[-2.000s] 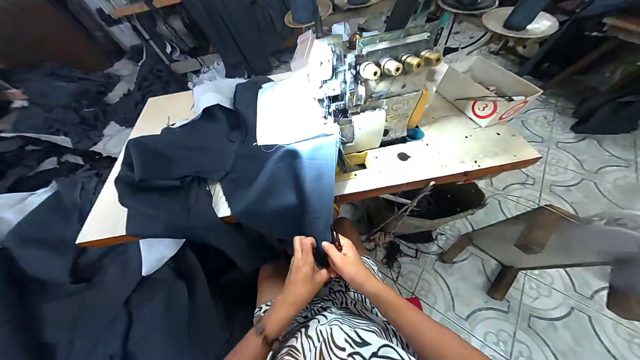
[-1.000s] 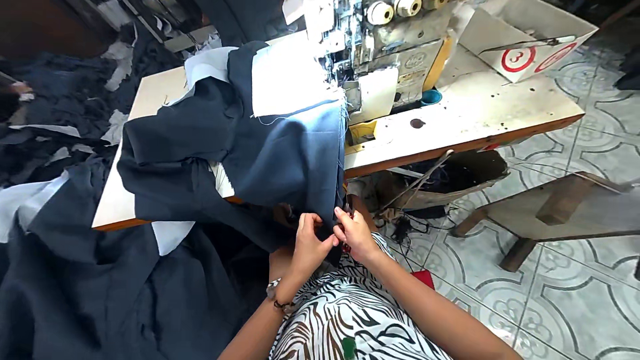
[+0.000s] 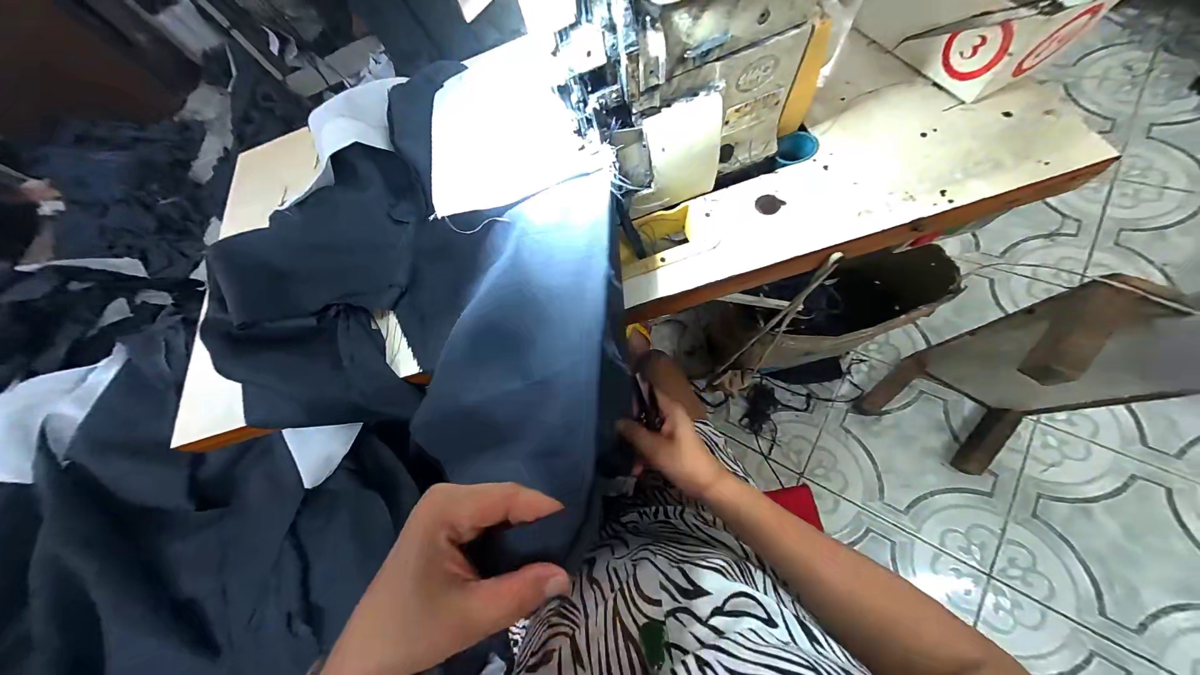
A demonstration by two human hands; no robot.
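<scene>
Dark navy fabric (image 3: 525, 347) with a white piece (image 3: 506, 131) on it runs from under the overlock sewing machine (image 3: 694, 94) over the table's front edge, down to my lap. Over the lower end of this fabric is my left hand (image 3: 478, 562), thumb and fingers spread apart, with nothing gripped. My right hand (image 3: 670, 445) is at the fabric's right edge, its fingers curled round a small dark tool that looks like thread snips; the tool is mostly hidden.
More dark fabric (image 3: 122, 544) with white pieces hangs at the left. A carton (image 3: 994, 56) stands on the sewing table (image 3: 900, 178) at the right. Beneath is a scrap container (image 3: 834, 309). A wooden stool (image 3: 1059, 347) stands on the tiled floor. A small blue cup (image 3: 797, 148) is beside the machine.
My left hand has let go of the fabric's edge, moved left and spread its fingers. My right hand remains by the fabric's right edge. The view has moved closer to the table.
</scene>
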